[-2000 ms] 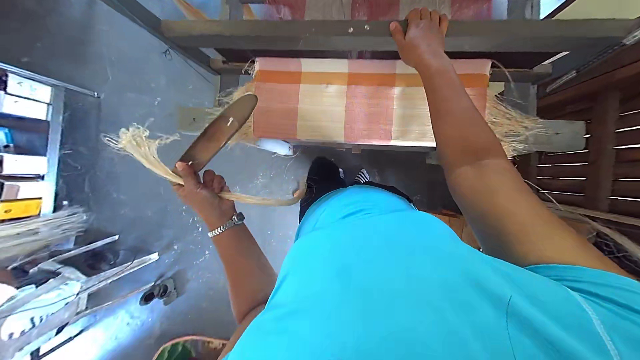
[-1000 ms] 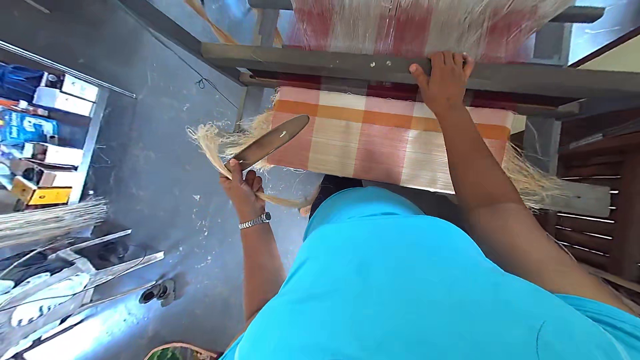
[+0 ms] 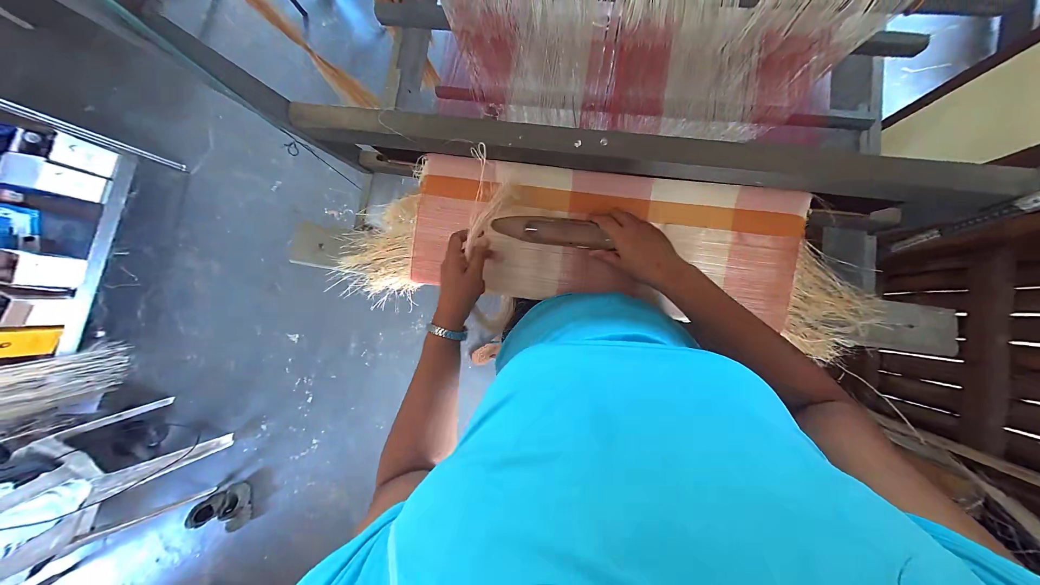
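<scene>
A wooden weaving shuttle point(image 3: 552, 231) lies level over the striped woven cloth point(image 3: 691, 213) on the loom's cloth roll. My right hand point(image 3: 638, 248) grips its right end, thumb below and fingers above. Near its left end, my left hand point(image 3: 465, 268) pinches a bundle of pale fibre strands point(image 3: 485, 213), whose tail hangs below the hand. The cloth has pink, cream and orange bands, and frayed fibre ends point(image 3: 378, 253) stick out at both sides of the roll.
The loom's front beam point(image 3: 650, 154) crosses above the cloth, with pale and red warp threads point(image 3: 634, 65) beyond it. Shelves with boxes point(image 3: 57, 268) stand at far left, above bundled sticks point(image 3: 65, 378). A slatted wooden wall point(image 3: 967, 357) is at right.
My right hand has left the loom's beam and now holds the shuttle's right end. The shuttle, earlier in my left hand at the left, has moved over the cloth. My left hand keeps the fibres.
</scene>
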